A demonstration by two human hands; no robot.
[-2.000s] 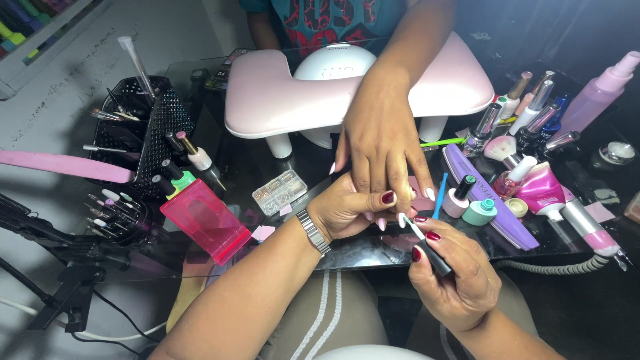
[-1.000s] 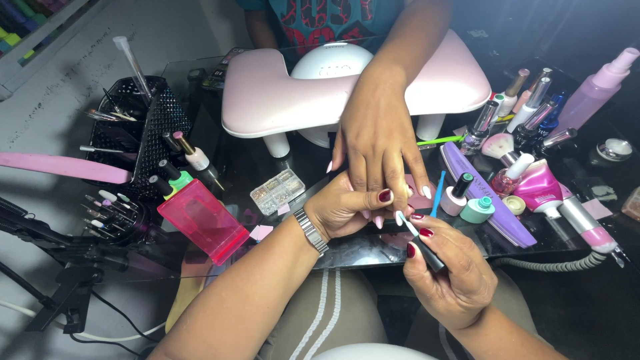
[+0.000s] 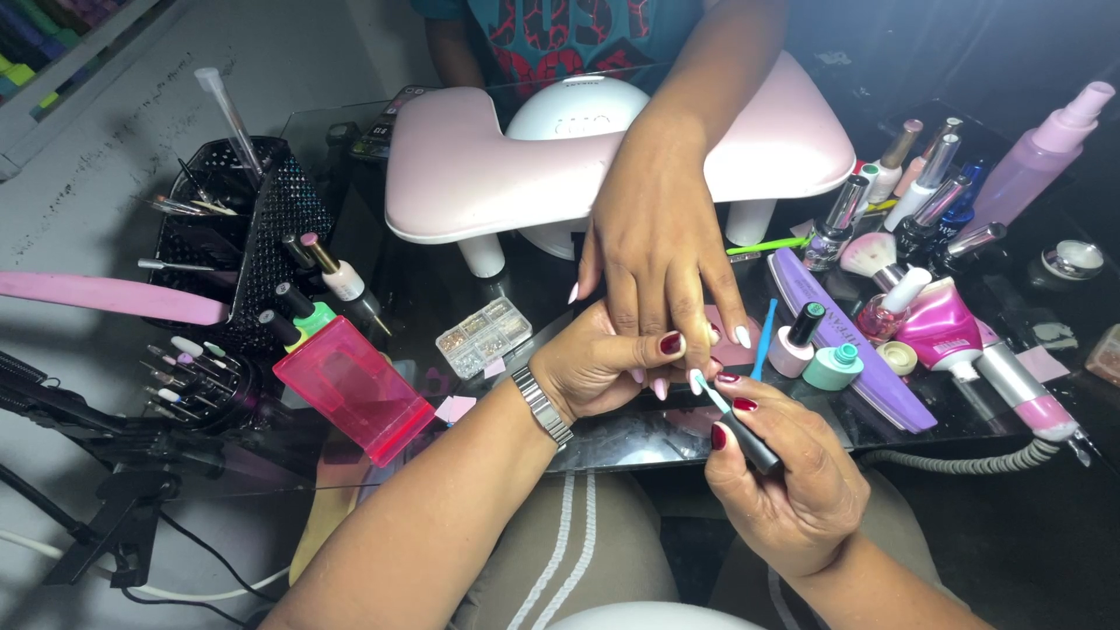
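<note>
My left hand (image 3: pixel 586 363), with a metal watch at the wrist, holds the fingers of another person's hand (image 3: pixel 661 236) from below, thumb on top. My right hand (image 3: pixel 792 472) grips the black handle of a nail polish brush (image 3: pixel 744 433) between thumb and fingers. The brush tip, with mint-green polish, touches or nearly touches one of that person's light-coloured nails. Just right of it stand an uncapped mint-green polish jar (image 3: pixel 833 367) and a pink bottle (image 3: pixel 792 348) with a black cap. A blue stick (image 3: pixel 765 341) lies between the hands and the bottles.
A pink armrest (image 3: pixel 490 197) stands over a white nail lamp (image 3: pixel 577 109). Leftward are a rhinestone case (image 3: pixel 484 337), a pink plastic box (image 3: pixel 354 389) and a black brush holder (image 3: pixel 284 210). At right lie a purple nail file (image 3: pixel 853 350), polish bottles and a pink-silver nail drill (image 3: pixel 1024 385) with a coiled cord.
</note>
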